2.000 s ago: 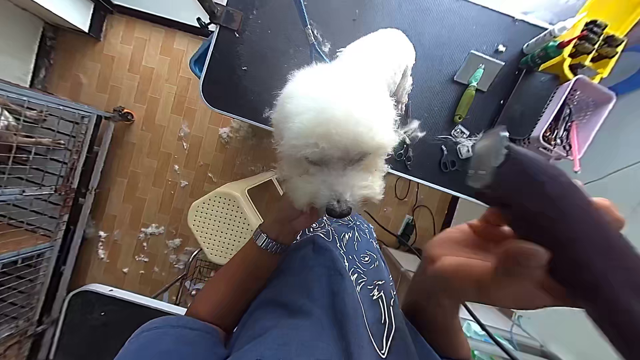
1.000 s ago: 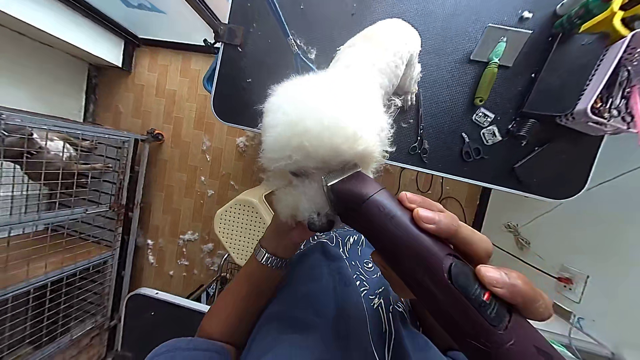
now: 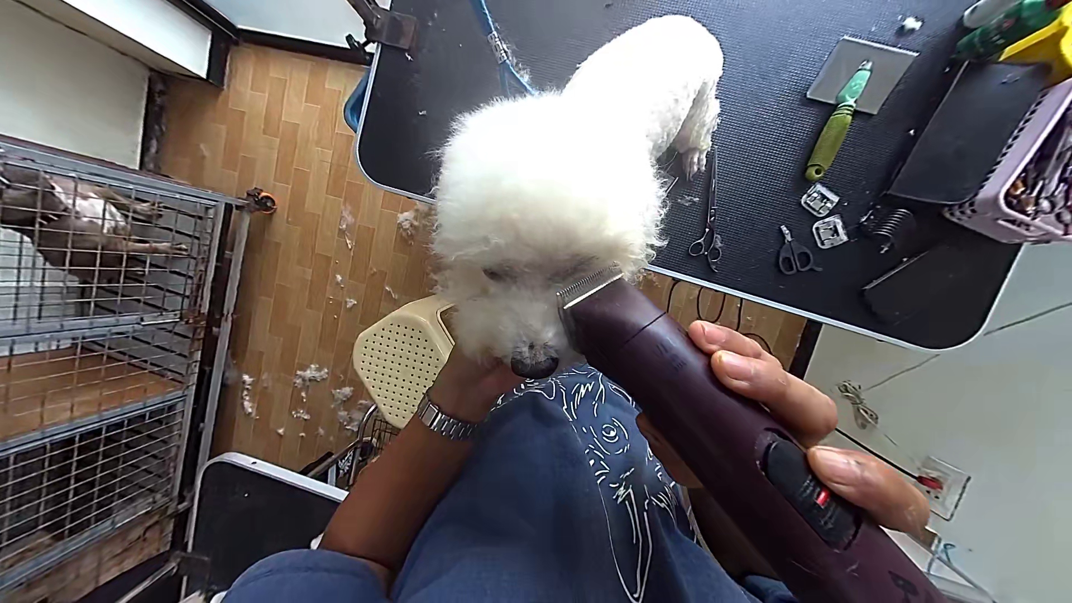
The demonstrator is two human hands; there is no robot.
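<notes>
A fluffy white dog (image 3: 544, 184) stands on the black grooming table (image 3: 770, 84), its head over the near edge. My left hand (image 3: 476, 381), with a metal-banded watch (image 3: 445, 421) on the wrist, is under the dog's muzzle; its fingers are mostly hidden by the fur. My right hand (image 3: 787, 410) is closed around a dark purple electric clipper (image 3: 712, 410). The clipper's toothed metal blade (image 3: 589, 285) lies against the side of the dog's face, between eye and nose.
On the table lie thinning shears or scissors (image 3: 710, 226), small scissors (image 3: 794, 253), a green-handled grooming tool (image 3: 837, 126) and a pink basket (image 3: 988, 188) of tools. A wire cage (image 3: 100, 318) with an animal stands left. A cream plastic stool (image 3: 402, 360) is below the table.
My right hand has brought the clipper from beside the dog, on the right, to the dog's face. My left hand stays at the muzzle. The view has shifted.
</notes>
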